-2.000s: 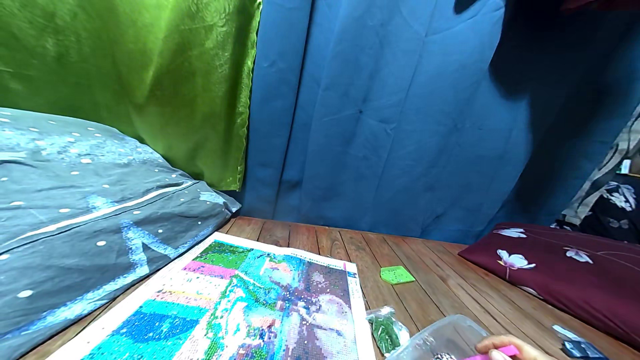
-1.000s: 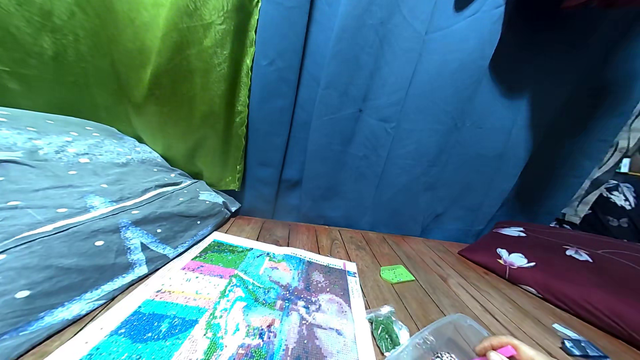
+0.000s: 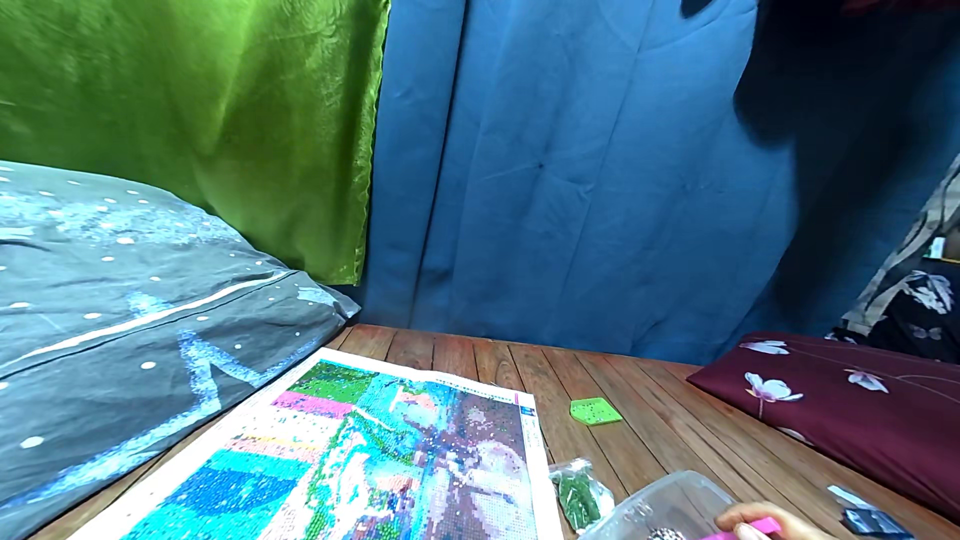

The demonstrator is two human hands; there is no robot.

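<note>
At the bottom right edge, my right hand pinches a pink plastic piece, cut off by the frame. It is at the right rim of a clear plastic container with small dark and light beads in it. Left of the container lies a clear bag of green beads. A green plastic bead tray with dark specks rests on the boards. The diamond painting canvas, partly covered in coloured beads, is spread flat on the floor. My left hand is out of view.
A grey-blue star-patterned cushion or bedding borders the canvas on the left. A maroon floral cushion lies at right on the plank floor, with a small dark packet nearby. Green and blue curtains hang behind.
</note>
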